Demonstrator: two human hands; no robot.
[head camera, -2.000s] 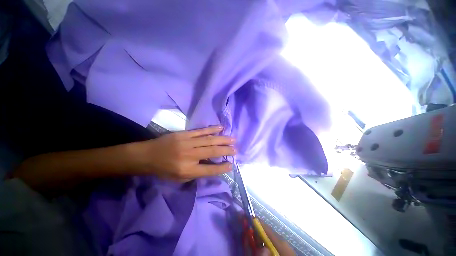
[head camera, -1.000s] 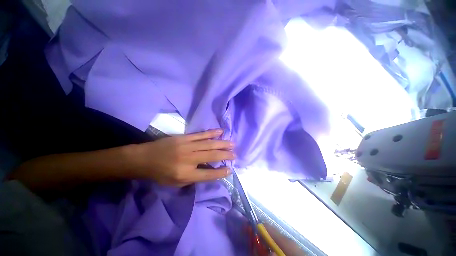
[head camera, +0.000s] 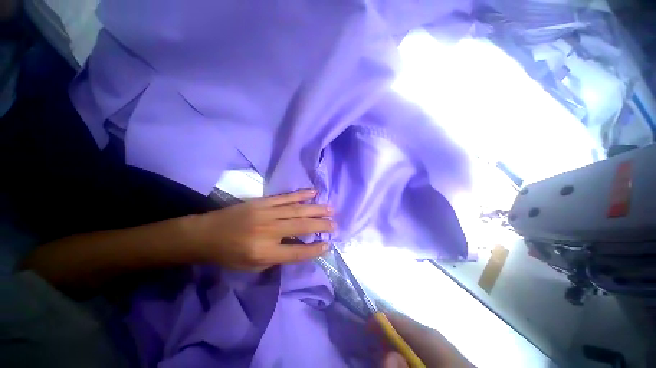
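Observation:
Purple cloth (head camera: 216, 72) lies in large folds over the table and hangs down at the near left. My left hand (head camera: 270, 228) lies flat on it, fingers spread a little, fingertips on a narrow seam line. My right hand (head camera: 424, 343), cut off by the bottom edge, holds the scissors (head camera: 392, 334) by the yellow handle. The slim blades point up-left, with tips at the cloth edge just below my left fingertips. The blades look slightly apart. The exact cutting point is hidden.
The sewing machine head (head camera: 582, 201) with an orange-red mark is at the right. A tan strip (head camera: 493, 269) lies on its bed. A pile of pale scraps (head camera: 575, 79) is at the far right. Glare whitens the table (head camera: 496, 108). A marked band (head camera: 229, 195) runs under the cloth.
The scissors' blades look more apart, and more of my right hand shows at the bottom. My left hand and the cloth have hardly moved. The view has shifted slightly.

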